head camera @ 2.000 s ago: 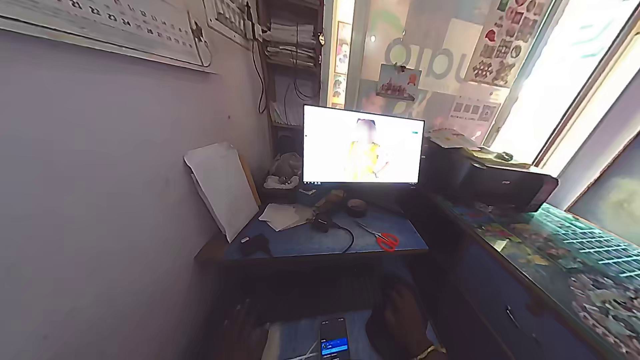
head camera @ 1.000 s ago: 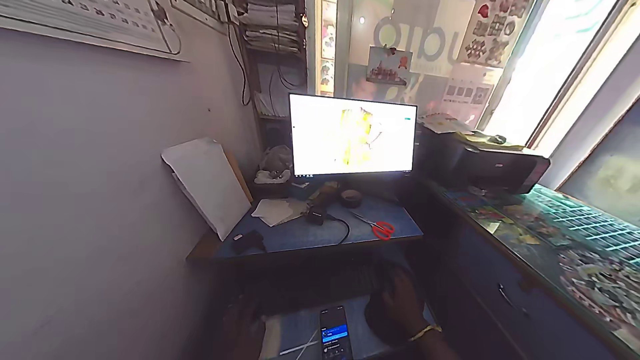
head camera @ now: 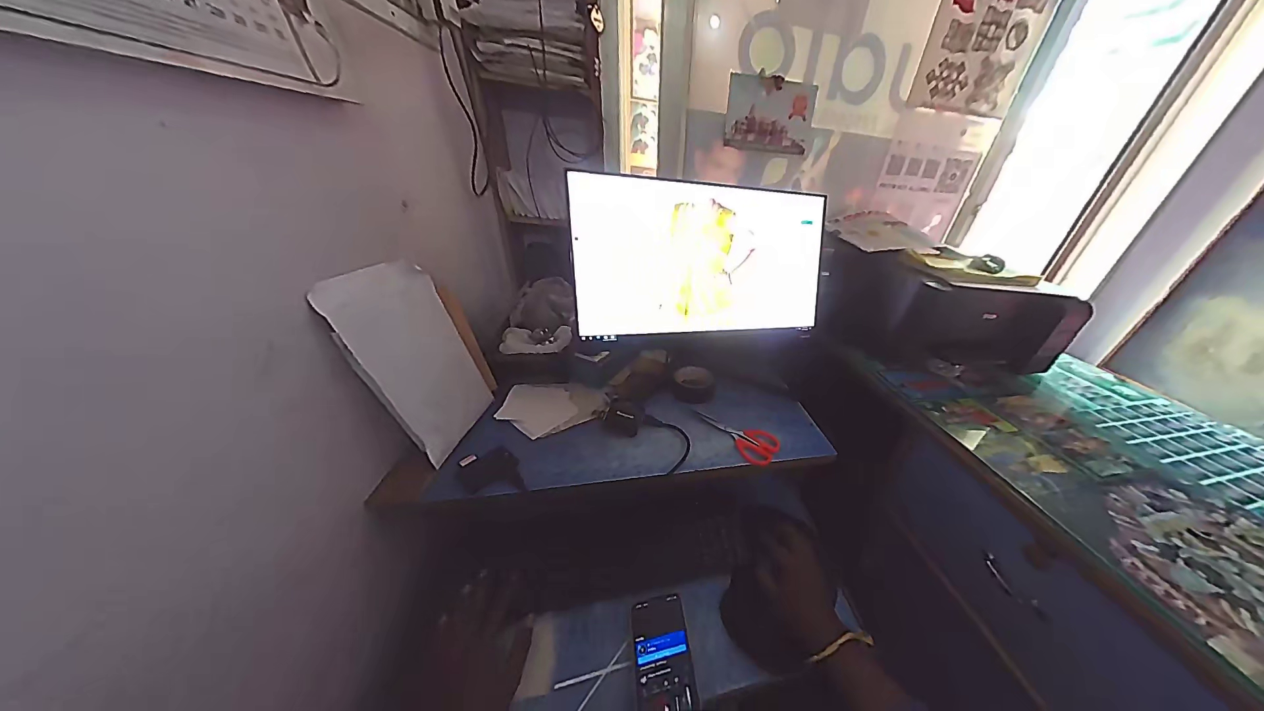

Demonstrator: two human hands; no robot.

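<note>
My right hand (head camera: 790, 573) rests low at the right on a dark mouse pad (head camera: 746, 622), with a yellow band at the wrist; the area under its fingers is too dark to tell what it covers. My left hand (head camera: 484, 622) lies in shadow at the lower left, beside the left end of a dark keyboard (head camera: 642, 553). Between the hands, a smartphone (head camera: 662, 652) with a lit screen lies on the blue lower shelf (head camera: 583, 642), beside thin white sticks (head camera: 592, 677). Beyond them a monitor (head camera: 696, 259) shows a yellow garment on white.
Red-handled scissors (head camera: 756, 446), a tape roll (head camera: 693, 383), a black cable plug (head camera: 622, 417) and papers (head camera: 543, 407) lie on the blue desktop (head camera: 592, 464). A white packet (head camera: 405, 355) leans on the left wall. A black printer (head camera: 987, 321) stands on the glass-topped counter (head camera: 1047, 464) at right.
On the monitor, the yellow garment picture has become larger than it was two seconds ago. Both hands remain in about the same places.
</note>
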